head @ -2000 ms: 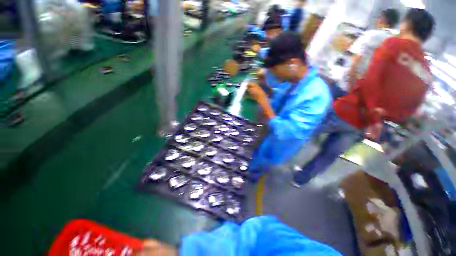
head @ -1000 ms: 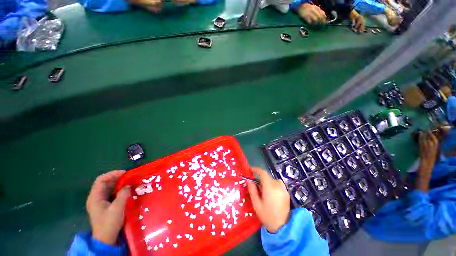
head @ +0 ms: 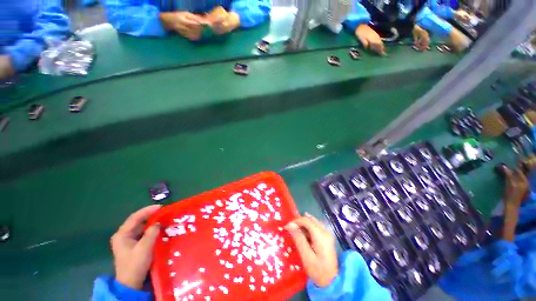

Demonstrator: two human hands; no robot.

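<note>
A red plastic tray (head: 200,253) lies in front of me on the green surface, its near edge cut off by the frame. Many small white parts (head: 250,235) are scattered in it, thickest on the right side. My left hand (head: 136,247) grips the tray's left rim. My right hand (head: 315,248) grips its right rim, thumb on top. I cannot make out any tool in my right hand. A dark watch housing (head: 159,191) lies just beyond the tray's far left corner.
A black blister tray (head: 405,214) with housings is at the right. A grey post (head: 435,97) slants behind it, with a green and white reel (head: 468,152) beside. Housings (head: 77,104) lie along the far strip, near a clear plastic bag (head: 66,57). Workers' hands show opposite and at right.
Since the oldest frame the view has swung left and down, bringing both hands on the red tray into view. Over the last second the whole scene has shifted slightly down; both hands still hold the tray.
</note>
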